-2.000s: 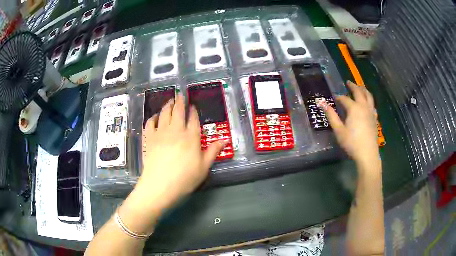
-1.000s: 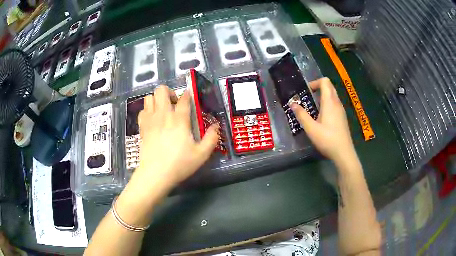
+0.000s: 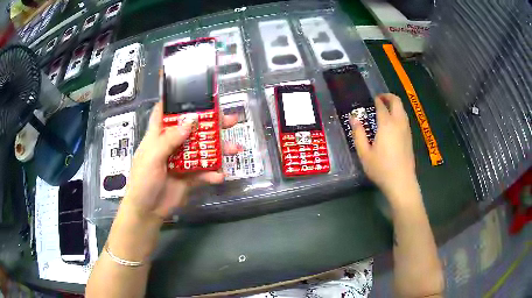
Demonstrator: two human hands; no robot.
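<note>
My left hand (image 3: 169, 157) holds a red feature phone (image 3: 191, 105) above the blister tray (image 3: 256, 189), keypad side up, thumb on its navigation key. Its display has a bright glare or glow. My right hand (image 3: 388, 139) is at the black feature phone (image 3: 349, 93) in the tray's right pocket, thumb on its upper keys and fingers at its right edge; its display is dark. Another red feature phone (image 3: 302, 152) lies in the front row with a white display. A pale printed surface (image 3: 242, 151) shows in the pocket behind my left fingers.
Face-down phones (image 3: 279, 43) fill the back row; another (image 3: 118, 154) is front left. A desk fan (image 3: 20, 87) and a smartphone (image 3: 72, 221) on paper are left. An orange strip (image 3: 411, 105) and a ridged tray stack (image 3: 478, 75) are right. More phones lie upper left.
My left hand has lifted the red phone out of its pocket, up and to the left, and turned its face to the camera. My right hand stays at the black phone, which lies flatter.
</note>
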